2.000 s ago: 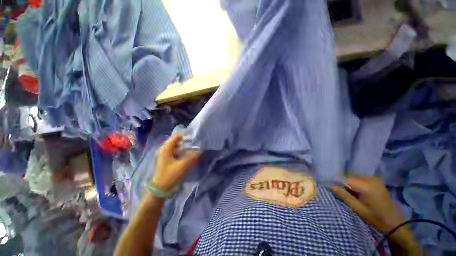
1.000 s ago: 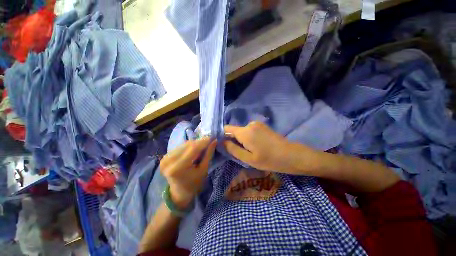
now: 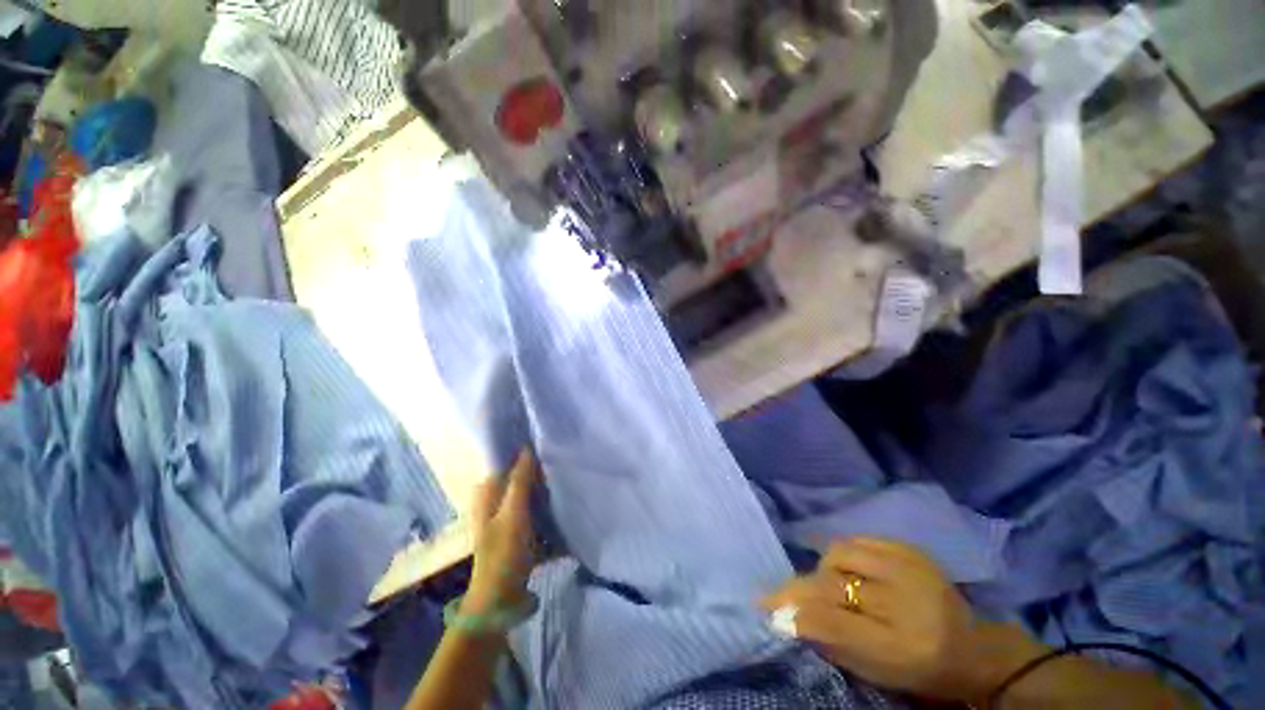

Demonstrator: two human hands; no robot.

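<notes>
A light blue striped shirt panel (image 3: 631, 444) runs from the needle area of the overlock machine (image 3: 694, 125) over the pale table's front edge towards my lap. My left hand (image 3: 504, 534) lies at the panel's left side, its fingers pointing up the cloth and partly against it; whether it grips is not clear. My right hand (image 3: 881, 610) is at the panel's lower right edge, thumb and fingers closed on the cloth border. The needle area is in bright glare, so the stitching point is hard to see.
A heap of blue striped garments (image 3: 208, 444) lies at the left, with a red plastic bag (image 3: 39, 291) beyond it. Blue cut pieces (image 3: 1124, 430) fill the right side. A white tape (image 3: 1061, 194) and a printed label strip (image 3: 903, 308) hang over the table's edge at the right.
The view has shifted up to the machine. My hands, together on the cloth above my lap a second ago, are now apart. The cloth lies wider and reaches the needle area.
</notes>
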